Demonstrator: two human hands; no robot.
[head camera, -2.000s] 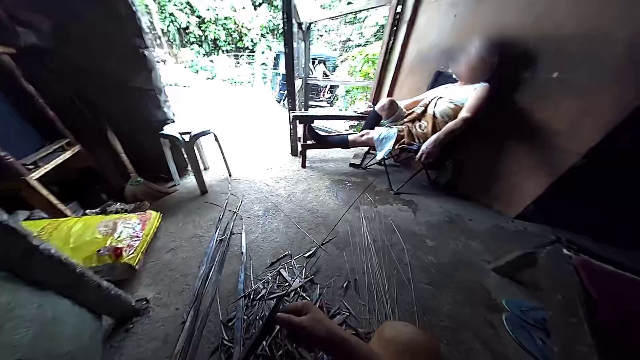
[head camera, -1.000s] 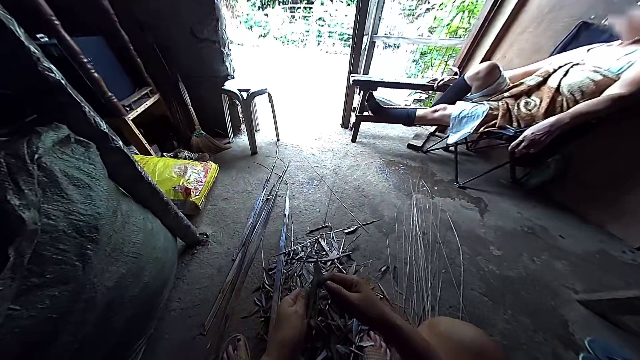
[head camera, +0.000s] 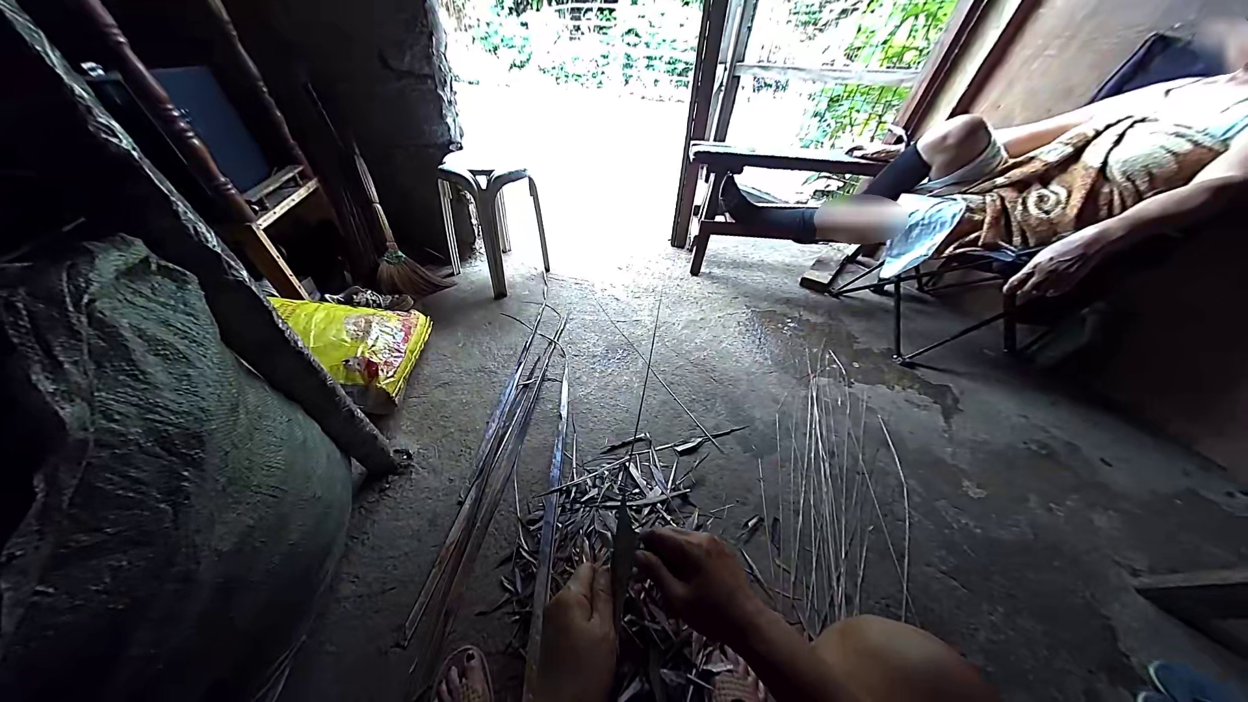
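My left hand (head camera: 579, 619), low in the middle of the view, is closed around a dark knife blade or flat strip (head camera: 622, 551) that points up and away; which of the two it is cannot be told. My right hand (head camera: 697, 575) is just right of it, thumb and fingertips pinched near its edge. A thin dark rib (head camera: 647, 375) rises from near the hands across the floor. Beneath both hands lies a heap of dry leaf shavings (head camera: 643, 487). Long uncut leaf strips (head camera: 502, 439) lie left of the heap, and thin stripped ribs (head camera: 829, 478) lie to its right.
A person (head camera: 1082, 185) reclines in a folding chair at right, legs on a wooden bench (head camera: 770, 156). A plastic stool (head camera: 487, 185) stands by the doorway. A yellow sack (head camera: 361, 341), a broom (head camera: 395, 263) and a large green sack (head camera: 195, 439) are at left. A slipper (head camera: 1189, 680) lies bottom right.
The view has swung left since the oldest frame. My left hand, not visible there, is now beside the right one. Since one second ago, my right hand has moved slightly apart from the left.
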